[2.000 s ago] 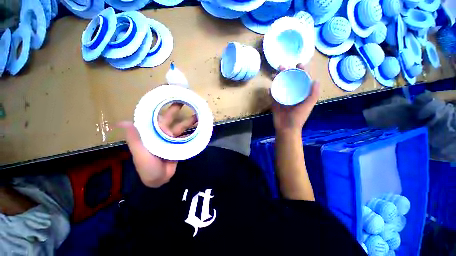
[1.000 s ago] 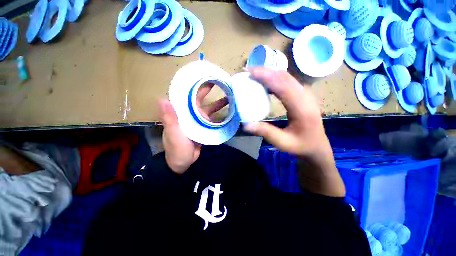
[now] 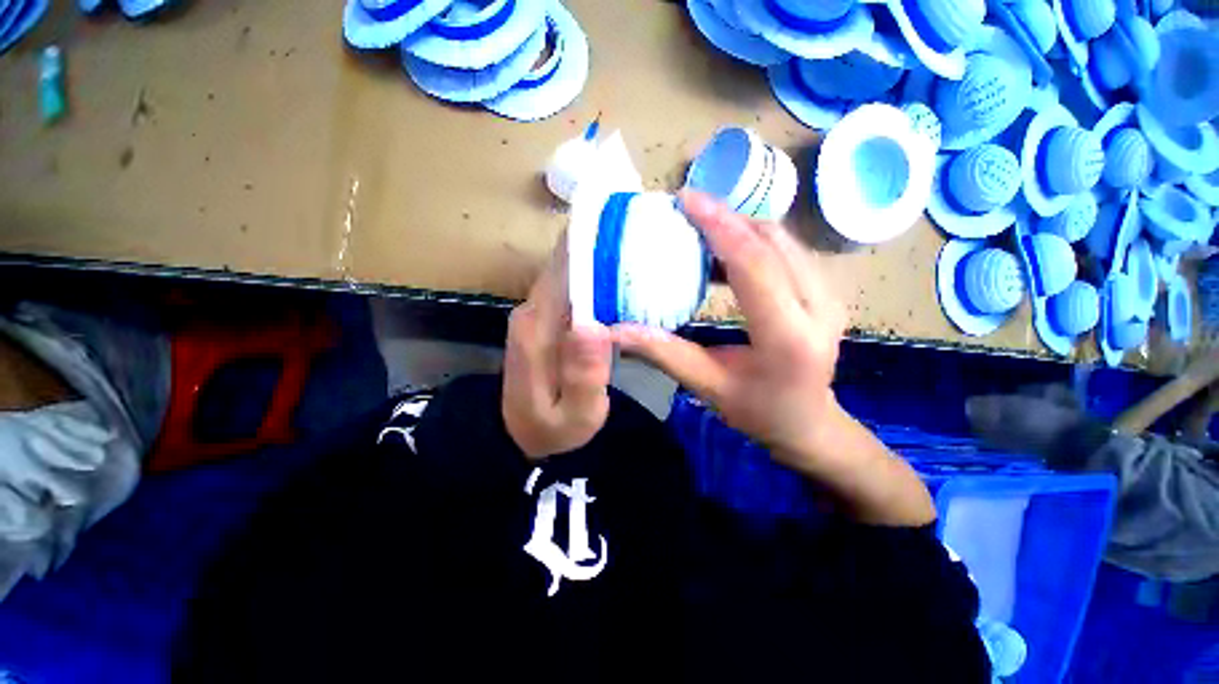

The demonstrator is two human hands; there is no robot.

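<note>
My left hand (image 3: 559, 368) holds a pale hat brim (image 3: 583, 254) seen nearly edge-on, with a blue hat band (image 3: 612, 261) at its opening. My right hand (image 3: 775, 314) holds a white dome-shaped hat crown (image 3: 658, 267) against the banded side of the brim, fingers above and thumb below. Crown and brim touch; how deep the crown sits is hidden by the band. A white glue bottle (image 3: 570, 171) with a blue tip lies just behind the brim, partly covered. A short stack of crowns (image 3: 765, 177) lies behind my right hand.
Overlapping brims (image 3: 471, 54) lie at the back left of the bench (image 3: 267, 160). An upturned hat (image 3: 876, 174) and a large pile of assembled hats (image 3: 983, 181) lie right. A teal bottle (image 3: 51, 86) is far left. A blue crate (image 3: 1090, 548) stands below the bench. Other people's sleeves show at both sides.
The brim has turned from face-on to nearly edge-on. The crown has moved from beside the brim's opening to against its banded side. The view has shifted.
</note>
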